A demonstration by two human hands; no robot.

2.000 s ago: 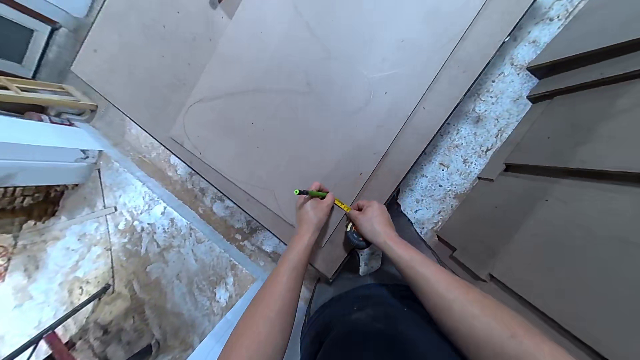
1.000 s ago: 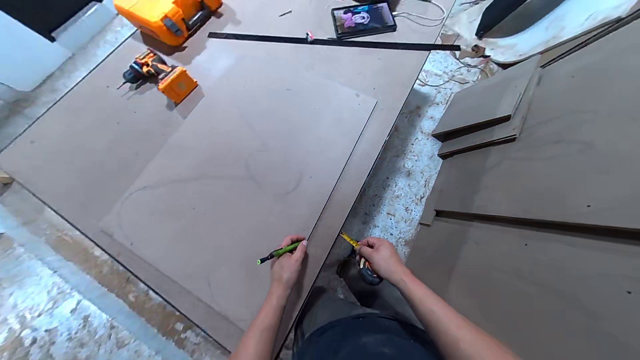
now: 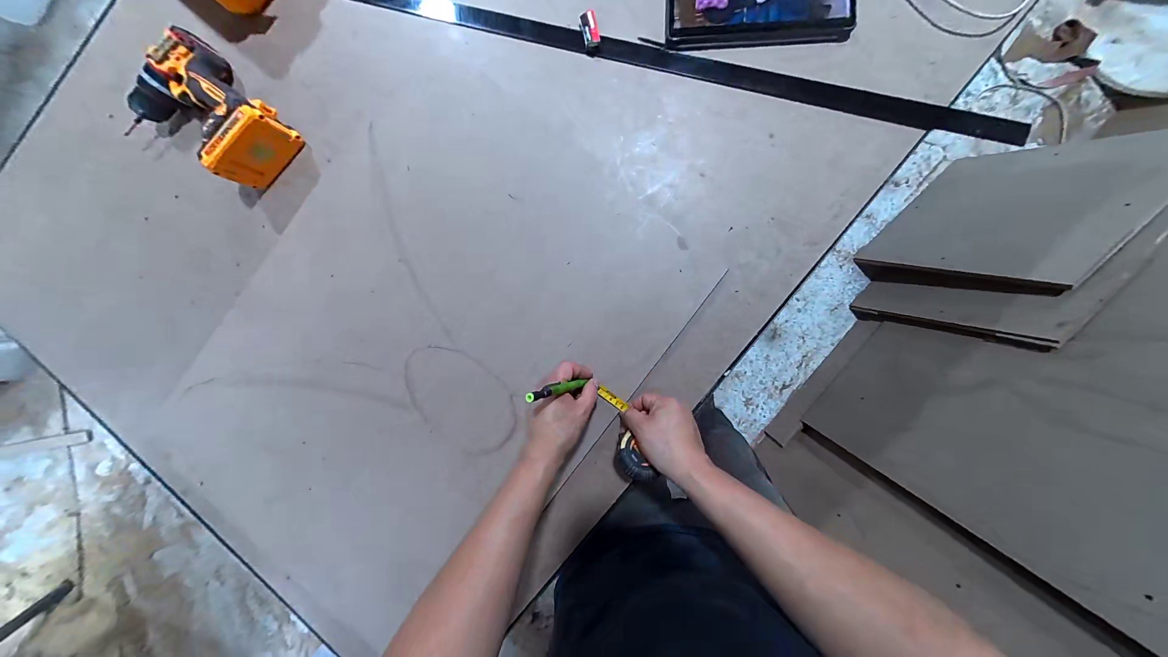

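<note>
My left hand (image 3: 563, 415) holds a green marking pencil (image 3: 558, 390) and touches the end of a yellow tape measure blade (image 3: 611, 398). My right hand (image 3: 664, 432) grips the blade on its other side. The tape measure's dark case (image 3: 633, 456) hangs just below my right fingers, partly hidden by them. The short length of blade crosses the edge of a flat grey-brown panel (image 3: 584, 301), which lies on a larger board (image 3: 776, 219) of the same colour.
An orange and black cordless drill (image 3: 214, 105) lies at upper left. A long black metal strip (image 3: 776, 84) crosses the board at the top, near a tablet or phone (image 3: 759, 23). More boards (image 3: 1013, 411) are stacked at right, beyond a speckled strip of floor (image 3: 776, 351).
A second ago my hands were apart; now the tape blade spans between them over the panel edge. The view has shifted considerably along the panel.
</note>
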